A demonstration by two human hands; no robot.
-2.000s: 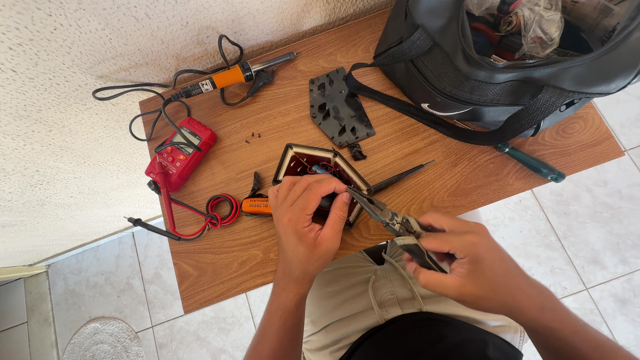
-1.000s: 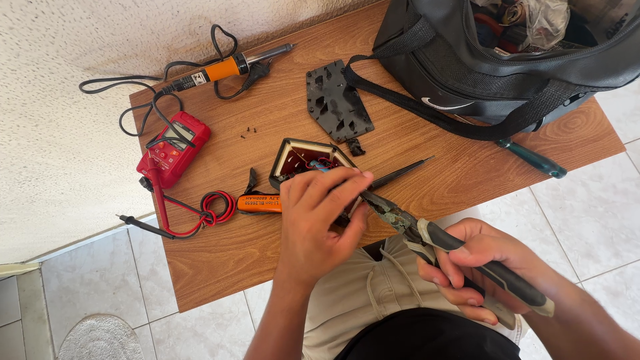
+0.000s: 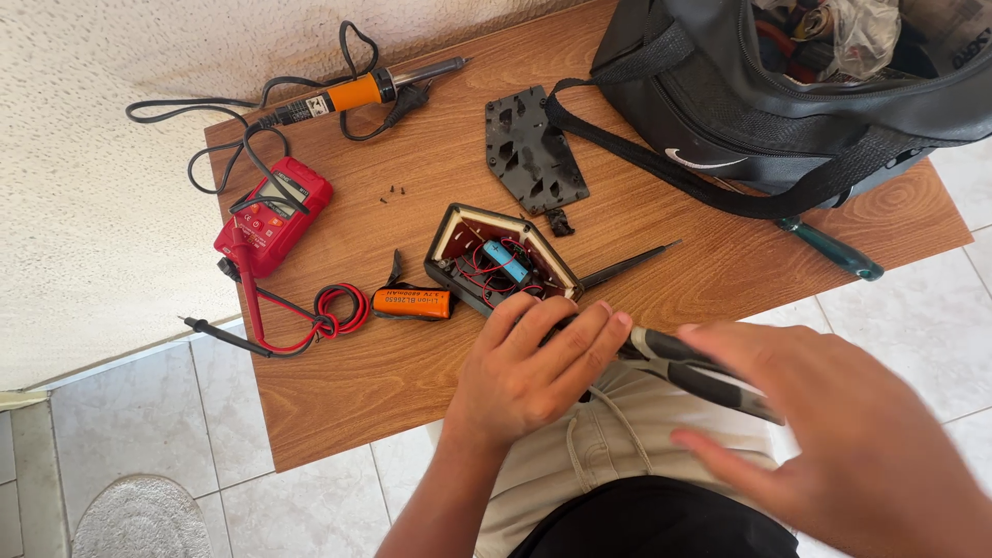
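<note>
My left hand [image 3: 535, 364] is closed over the head end of a pair of pliers [image 3: 697, 372] at the table's front edge; its fingers hide the jaws. To the right of the plier handles, my right hand [image 3: 821, 418] is spread and blurred, with nothing between thumb and fingers. Just beyond my left hand lies an opened black five-sided housing [image 3: 442, 248] containing a blue cylindrical battery cell [image 3: 506, 262] and red wires. An orange Li-ion cell [image 3: 411, 303] with black tape lies left of it. A dark pointed tool [image 3: 628, 266] lies at the housing's right.
A red multimeter [image 3: 283, 209] with coiled leads [image 3: 339, 310] and an orange-handled soldering iron [image 3: 353, 93] lie at left. Small screws [image 3: 393, 191], a black cover plate [image 3: 535, 147], a black bag [image 3: 721, 124] and a green-handled tool [image 3: 837, 249] are farther back or right.
My right hand has come off the plier handles and opened. My left hand has shifted toward me, its fingers now over the pliers' head; more of the housing and blue cell shows.
</note>
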